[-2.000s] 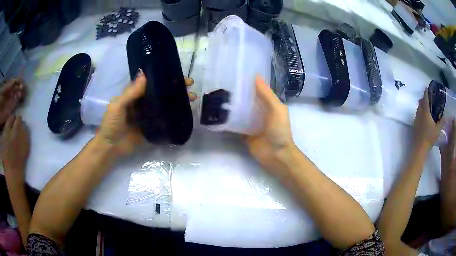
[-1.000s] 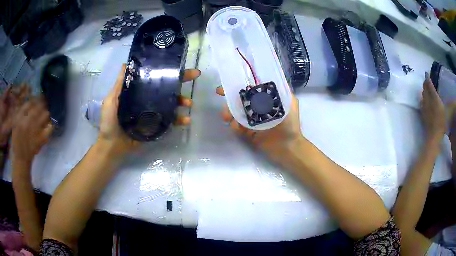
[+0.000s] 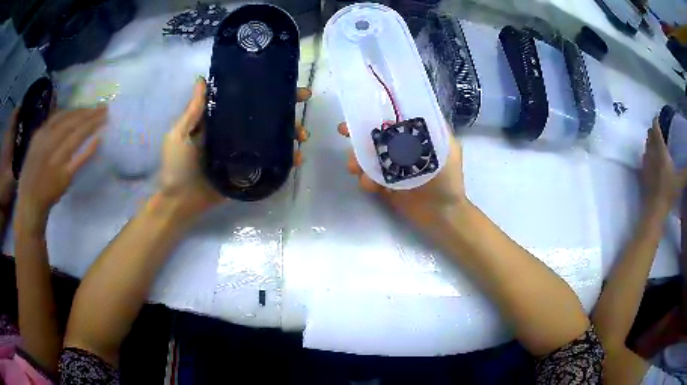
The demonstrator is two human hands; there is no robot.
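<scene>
My left hand point(image 3: 183, 150) holds a glossy black oval cover point(image 3: 252, 105) upright from its left side and behind, with fingertips showing at its right edge. The cover has round ring details near both ends. My right hand point(image 3: 429, 184) holds a frosted white housing body point(image 3: 358, 83) from below and behind, its open side facing me. A square black cooling fan point(image 3: 407, 150) sits at the body's lower end, with thin red and dark lead wires point(image 3: 386, 86) running up from it. Cover and body are side by side, apart.
Units with vented black covers point(image 3: 523, 83) and frosted bodies stand at upper right. Small black parts point(image 3: 197, 21) lie at upper left. A small black piece point(image 3: 262, 297) lies near the bench's front edge. Other people's hands are at left point(image 3: 56, 162) and right point(image 3: 661, 162).
The cover and body have turned from their sides to face me, then moved slightly up and right. The person at left has lifted a black oval part away from the bench.
</scene>
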